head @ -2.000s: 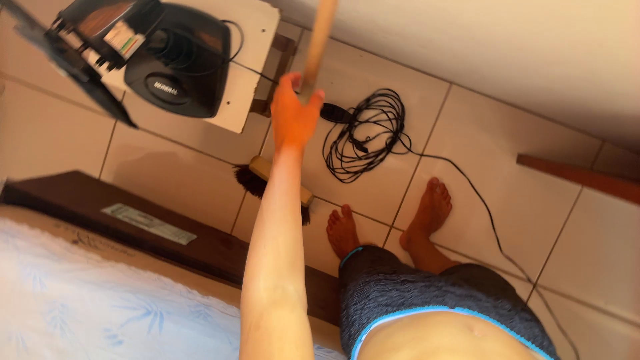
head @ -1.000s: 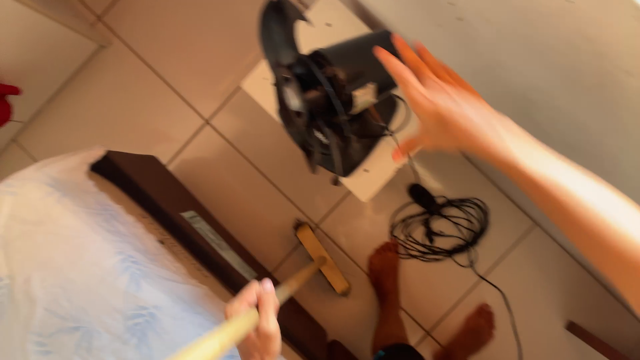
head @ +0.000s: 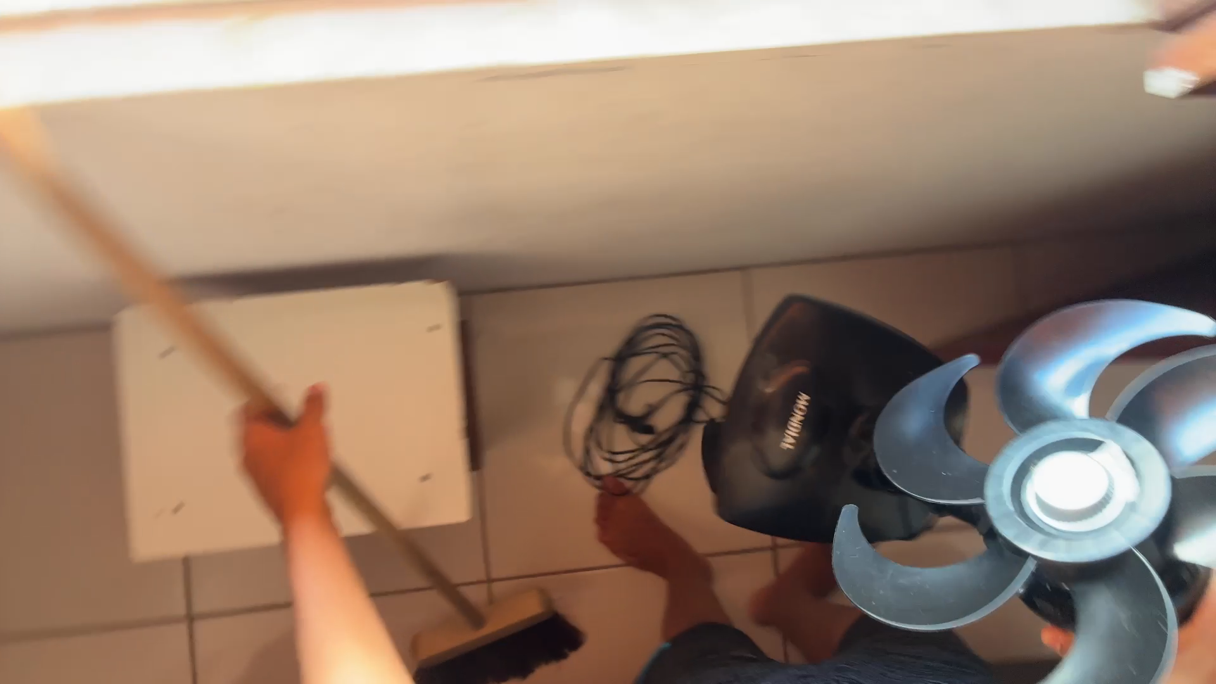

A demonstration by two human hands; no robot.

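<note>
My left hand grips the wooden handle of a broom, whose dark bristle head is low in the view, at the floor. The handle slants up to the left, over a white board-like top. At the lower right my right hand shows only in part behind the curved blades of a black Mondial electric fan, and holds it. The fan has no front grille over its blades, and its base is above my feet. A coiled black cord lies on the tiles beside the base.
A pale wall runs behind the white top, with a bright band along its upper edge. My bare feet stand on the tiled floor by the cord. A dark wooden piece shows past the fan at the right.
The fan, on the white top one second ago, is now off it at the right with my right hand. My left hand, with the broom, is now over the white top. The view has turned.
</note>
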